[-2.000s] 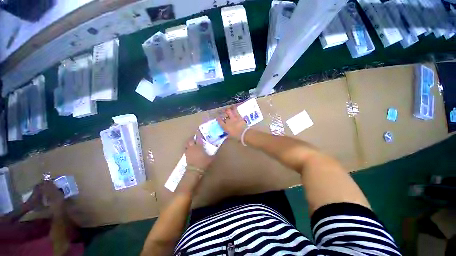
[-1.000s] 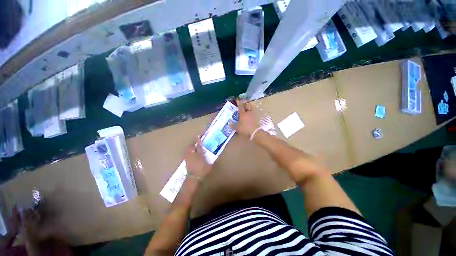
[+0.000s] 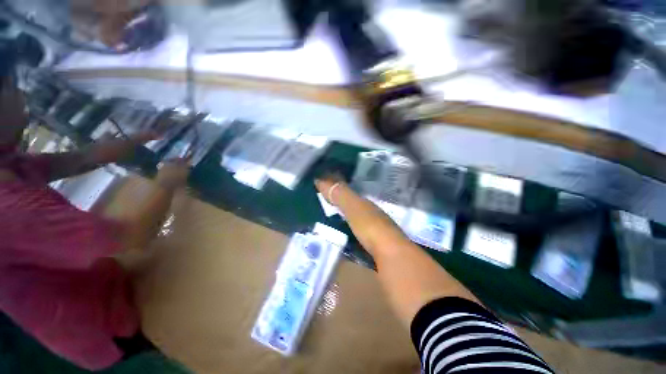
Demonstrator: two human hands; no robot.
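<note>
My left hand (image 3: 331, 177) reaches over the green belt and is blurred. A small white square (image 3: 328, 205) shows beside its wrist, between two groups of packs. I cannot tell whether the fingers hold anything. My right hand is out of the picture. A clear filled pack (image 3: 292, 294) with pale blue contents lies on the brown cardboard, below and left of my forearm, with a white-edged pack partly under it.
Rows of clear packs (image 3: 429, 227) lie on the green belt (image 3: 467, 273). A person in a red top (image 3: 55, 241) is at the left, with both arms over packs. A dark, blurred object (image 3: 394, 109) hangs at the top centre, before a white shelf (image 3: 255, 97).
The view has swung left. My left hand has left the tray and card and moved out over the belt. My right hand, the tray and the long card have left the picture.
</note>
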